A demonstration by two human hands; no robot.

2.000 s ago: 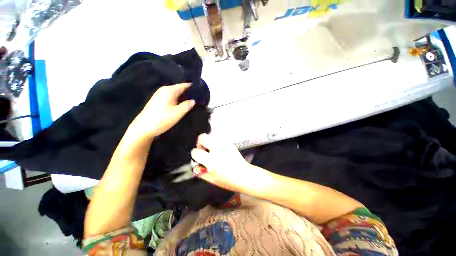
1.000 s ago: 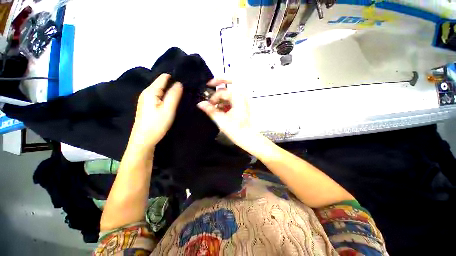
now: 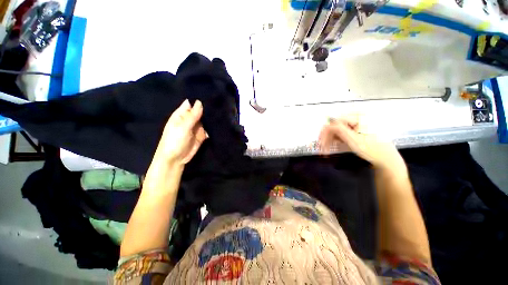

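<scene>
The black garment lies over the left part of the white table and hangs over its front edge toward my lap. My left hand is on the garment, its fingers curled on a fold of the cloth. My right hand is blurred, away from the garment, above the table's front edge at the right. Its fingers are bent; whether it holds a small tool cannot be told.
The sewing machine head is at the top right, its presser foot area behind the garment. A control panel sits at the right edge. More black cloth hangs at the right. Light green cloth shows lower left.
My right hand has left the garment and moved right, over the table's front edge. My left hand stays on the cloth, slightly lower. The red item seen at my right hand no longer shows.
</scene>
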